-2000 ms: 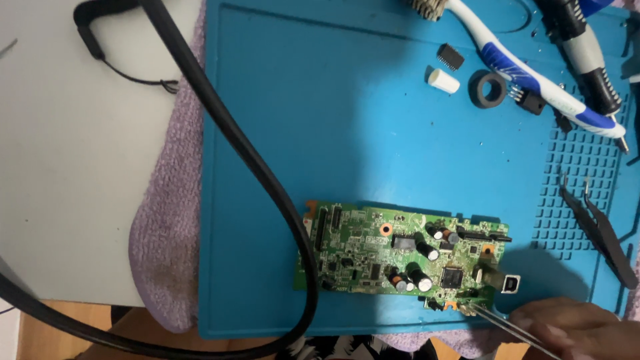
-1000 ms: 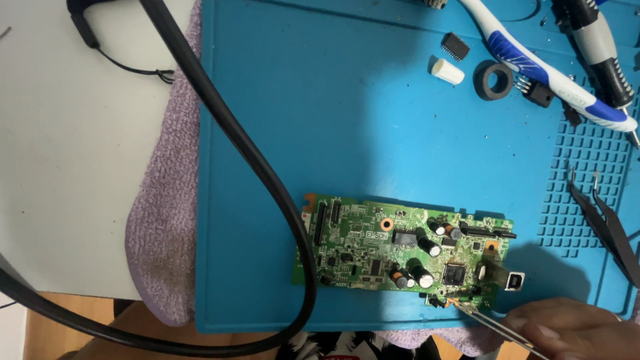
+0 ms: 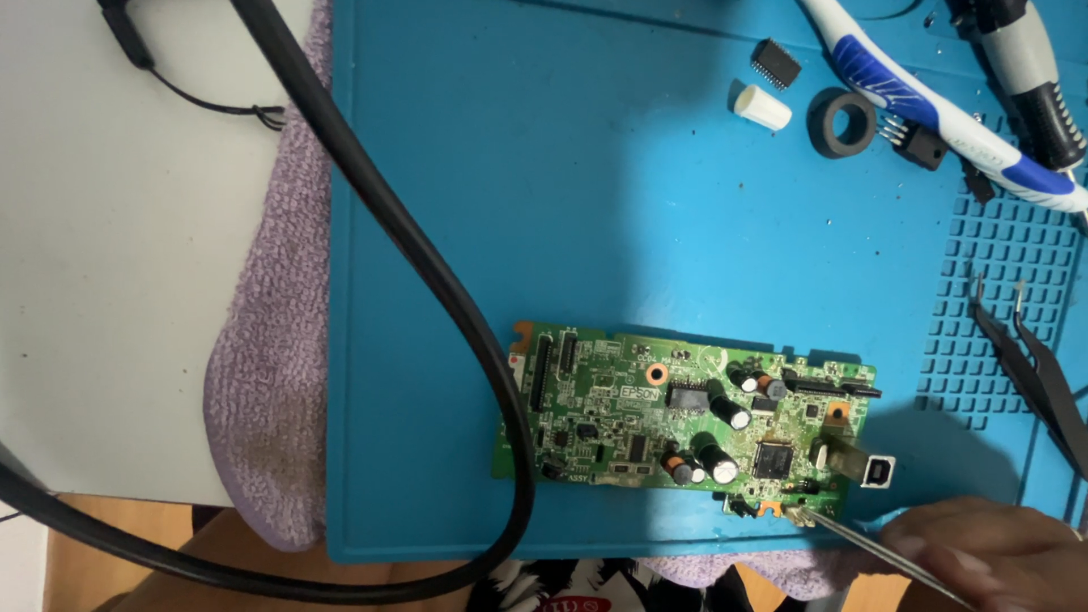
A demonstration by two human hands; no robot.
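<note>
A green printer circuit board (image 3: 612, 425), marked Epson, lies on the blue silicone work mat (image 3: 476, 170). At its right end sticks out a metal USB-B socket (image 3: 878, 470). My right hand (image 3: 986, 548) comes in from the lower right and grips metal tweezers (image 3: 884, 554). The tweezers' tip meets the board's lower edge, just right of an orange notched tab (image 3: 770, 509), at a small pale part (image 3: 799, 515); whether it grips this part is unclear. The square black chip (image 3: 773, 461) sits above the tip. My left hand is out of view.
A thick black cable (image 3: 408, 238) loops over the board's left end. Top right are a loose chip (image 3: 776, 64), white cylinder (image 3: 763, 108), black ring (image 3: 841, 124), toothbrush (image 3: 977, 144) and grey-black handled tool (image 3: 1020, 68). Black tweezers (image 3: 1033, 374) lie right, a purple towel (image 3: 263, 408) left.
The tip of the tweezers in my right hand has shifted slightly left along the board's lower edge, then slightly back right. The board has stayed in place on the mat.
</note>
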